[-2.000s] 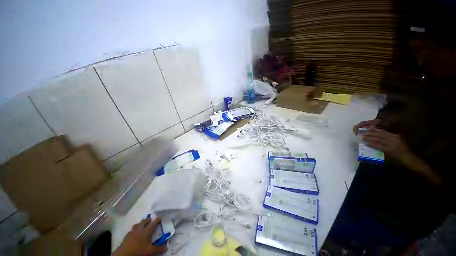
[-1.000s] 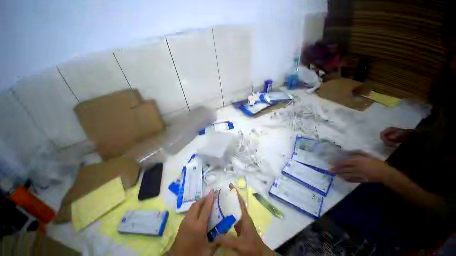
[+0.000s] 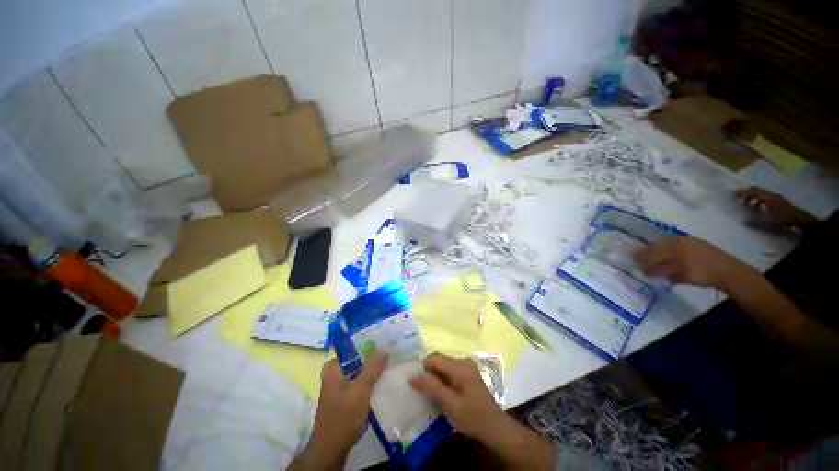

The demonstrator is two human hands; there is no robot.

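My left hand [image 3: 348, 396] grips the left side of a blue-and-white retail box [image 3: 391, 333], its blue end flap raised at the top. My right hand [image 3: 460, 391] has its fingers on the box's right side, over the pale window. Another retail box [image 3: 293, 326] lies flat on the yellow paper [image 3: 442, 317] to the left. More boxes lie just behind my hands. A coiled cable in clear plastic [image 3: 490, 375] lies right of my right hand. A slim pointed silver-green tool [image 3: 522, 326] lies near the table's front edge.
A black smartphone [image 3: 311, 258], cardboard [image 3: 253, 138] and a white block [image 3: 436, 211] stand or lie behind. Loose cables [image 3: 607, 170] are piled further back. At the right, another person's hands [image 3: 681, 261] reach over several retail boxes [image 3: 581, 317]. An orange bottle [image 3: 92, 284] is left.
The view has shifted left and down. The box between my hands now shows upright with its blue flap raised and its pale window facing me. The other person's hand remains over the boxes.
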